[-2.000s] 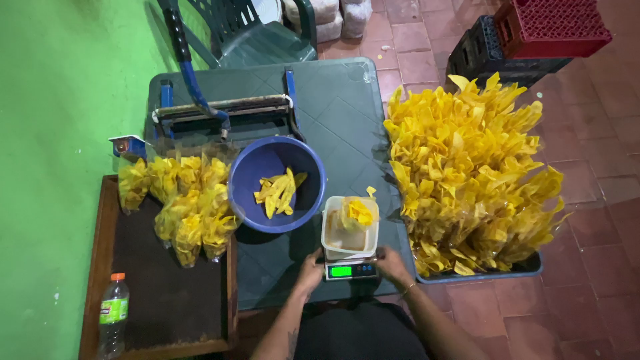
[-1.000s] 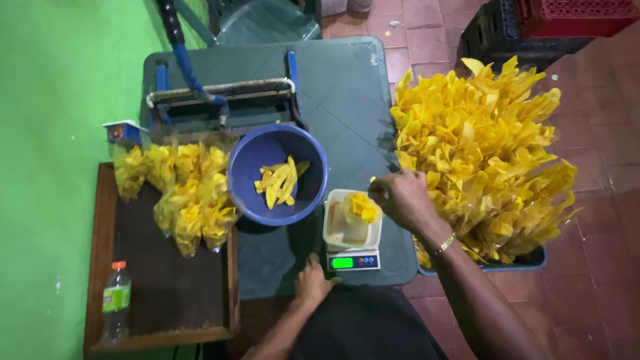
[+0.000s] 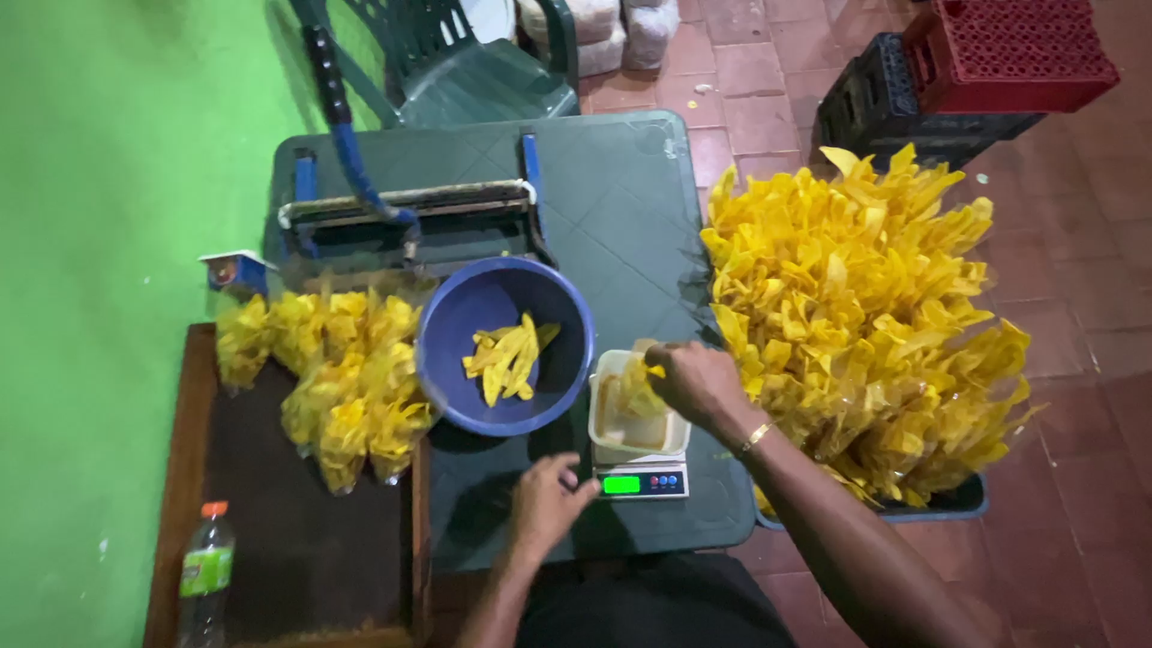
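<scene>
A digital kitchen scale (image 3: 641,481) with a lit green display stands on the green plastic table, bearing a white plastic container (image 3: 621,432). My right hand (image 3: 697,382) grips the top of a clear bag of yellow chips (image 3: 641,389) over that container. Just left of the scale is my left hand (image 3: 547,504), empty, with thumb and fingers apart. A blue bowl (image 3: 441,396) beyond it holds several long yellow chips (image 3: 508,360). Filled bags of chips (image 3: 346,378) lie on the dark wooden-framed tray (image 3: 306,540) at left.
A heap of yellow chips (image 3: 855,315) fills a bin at the table's right. A bag sealer with a blue lever (image 3: 355,171) stands at the table's back. A plastic bottle (image 3: 207,571) is on the tray. Behind are a green chair (image 3: 486,81) and stacked crates (image 3: 1008,54).
My right hand has moved from the scale's edge up to the bag in the container. My left hand has come off the scale to its left side.
</scene>
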